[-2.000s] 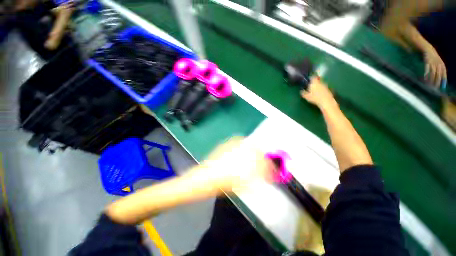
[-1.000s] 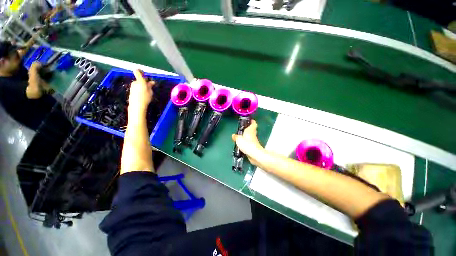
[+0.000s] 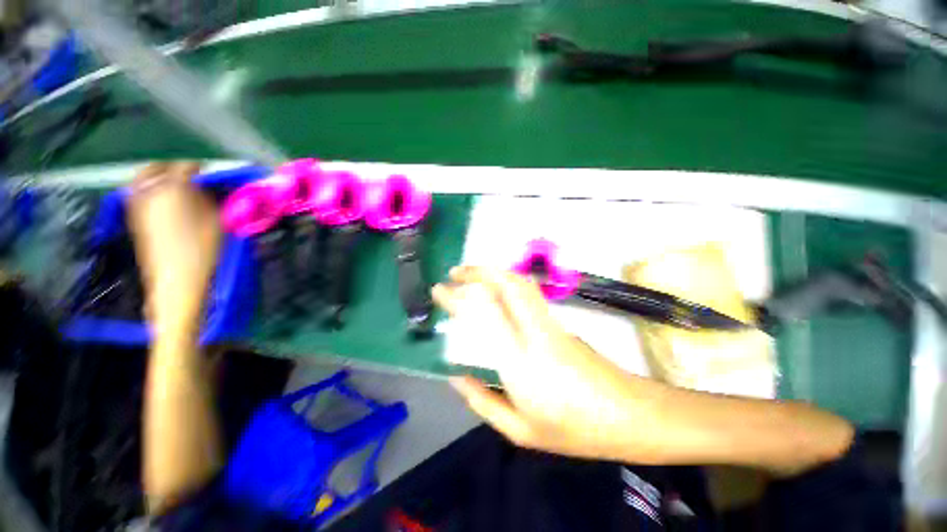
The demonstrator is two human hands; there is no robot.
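A dryer head with a magenta ring lies on the white sheet, its dark handle reaching right onto the yellow-tan pad. My right hand is open with fingers spread, just left of and below that ring, blurred. My left hand is at the blue parts bin at left; it is blurred and I cannot tell if it holds anything. Several more dryer heads with magenta rings lie side by side on the green bench, handles pointing down.
The green conveyor runs behind a white rail and carries a dark corded item. Dark cord pieces lie right of the pad. A blue stool stands below the bench's front edge. A blurred pole stands at upper left.
My right hand has let go of the rightmost dryer head in the row and moved right, over the white sheet. My left hand remains at the bin. The view has turned right.
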